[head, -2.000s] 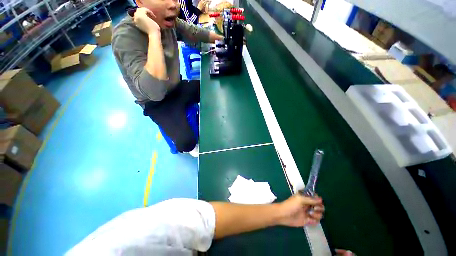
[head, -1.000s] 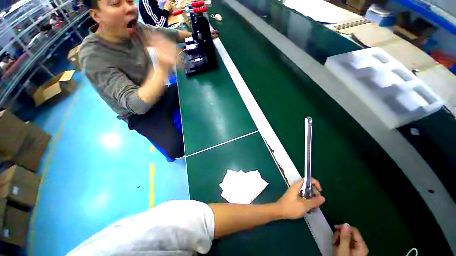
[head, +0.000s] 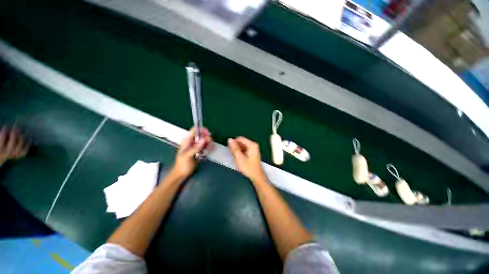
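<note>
My left hand point(head: 192, 150) is closed around the lower end of a long silver adjustable wrench point(head: 195, 101), which stands up over the dark green belt. My right hand point(head: 245, 155) is at the pale rail to the right of it, fingers curled, with nothing visible in it. Just beyond my right hand a cream-white unit point(head: 277, 149) with a cord loop lies on the belt, beside a printed white piece point(head: 296, 150). White slips point(head: 132, 188) lie fanned on the bench to the left of my left forearm.
More cream units point(head: 360, 168) with loops and printed pieces lie further right on the belt. A pale metal rail point(head: 316, 191) separates belt and bench. Another person's hand point(head: 12, 143) is at the far left edge. A blurred white tray point(head: 228, 13) sits on the far ledge.
The view has turned right, bringing the units into sight and the neighbour mostly out of it. My right hand has come fully into view. The wrench is still in my left hand.
</note>
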